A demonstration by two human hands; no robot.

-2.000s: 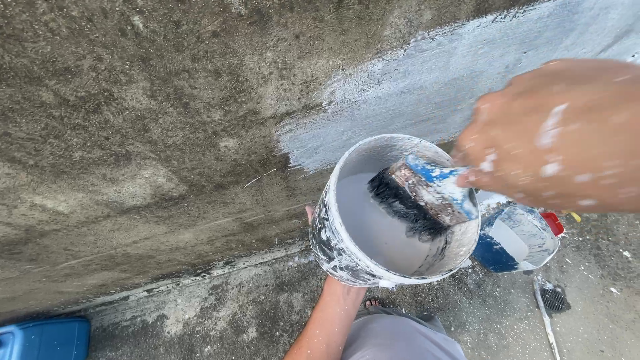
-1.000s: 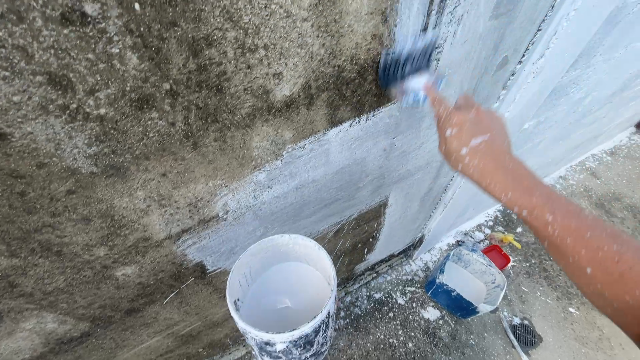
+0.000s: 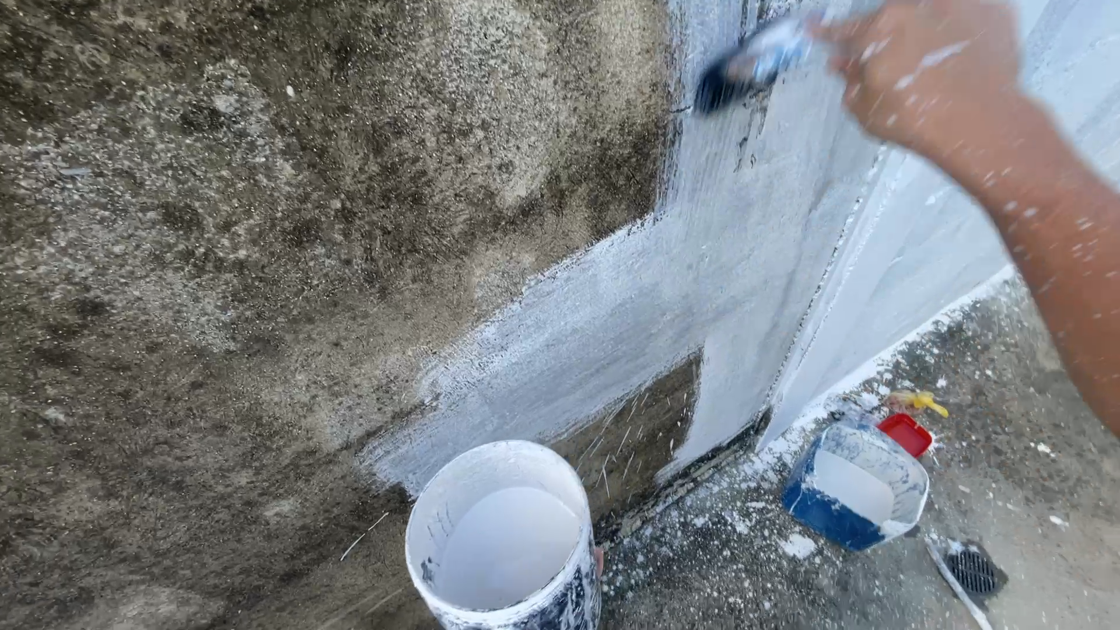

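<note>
My right hand (image 3: 936, 74), spattered with white paint, grips the handle of a wide paintbrush (image 3: 752, 66), blurred, with its dark bristles against the painted strip of the concrete wall (image 3: 350, 219). Below, at the bottom centre, is a paint-smeared bucket (image 3: 503, 534) holding white liquid paint. Only fingertips of my left hand (image 3: 599, 562) show at the bucket's right side; the rest is hidden behind it. White paint (image 3: 604, 315) covers a slanting band and the wall's right part, while the left part is bare, rough and stained.
On the speckled concrete floor (image 3: 726, 560) at right stands a blue container (image 3: 831, 499) with white paint. Beside it lie a red plastic piece (image 3: 906, 434) and a yellow-handled brush (image 3: 919, 402). A drain grate (image 3: 973, 569) and a thin white stick (image 3: 958, 584) are lower right. Another white wall (image 3: 892, 271) meets this one.
Two seconds ago the brush was in the bucket; my right hand then carried it up to the wall. Since one second ago, brush and hand remain at the wall's upper painted part.
</note>
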